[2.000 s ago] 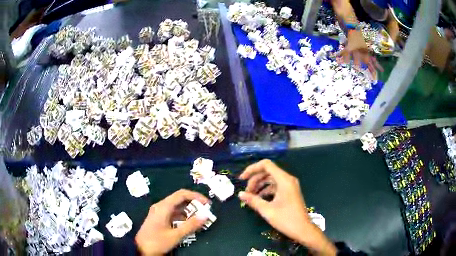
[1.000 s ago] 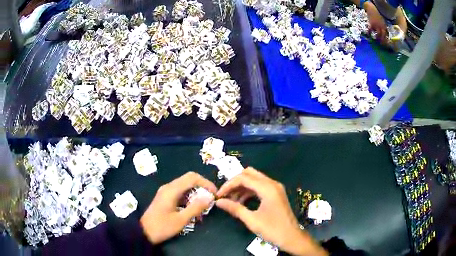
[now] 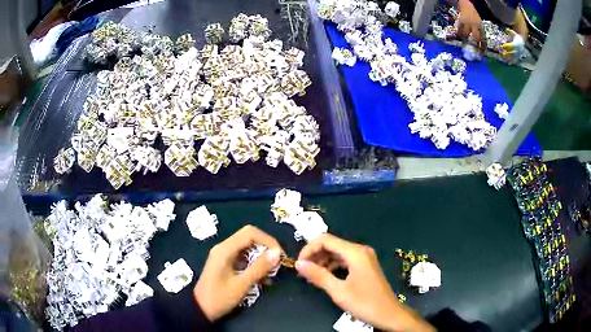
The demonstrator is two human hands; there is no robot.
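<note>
My left hand [image 3: 234,275] is closed on a white plastic housing [image 3: 258,254], partly hidden by its fingers. My right hand [image 3: 347,272] pinches a small gold-brown contact [image 3: 288,261] at the housing's right edge; how far it is inside cannot be told. Two white housings [image 3: 310,225] touch just beyond my hands. Another white piece shows below my left hand. Tiny gold contacts [image 3: 407,258] lie right of my right hand, beside a white housing [image 3: 426,275].
A pile of white housings [image 3: 97,259] lies at near left, with two singles beside it. A heap with gold strips [image 3: 194,104] covers the black mat. White assemblies [image 3: 447,110] lie on blue sheet. A grey post [image 3: 534,97] and dark green modules [image 3: 543,233] stand right. Another person's hand [image 3: 470,26] shows at top right.
Since two seconds ago my right hand has come left to the housing in my left hand, with fingertips now at a contact. The other person's hand has left the blue sheet's heap and moved farther back.
</note>
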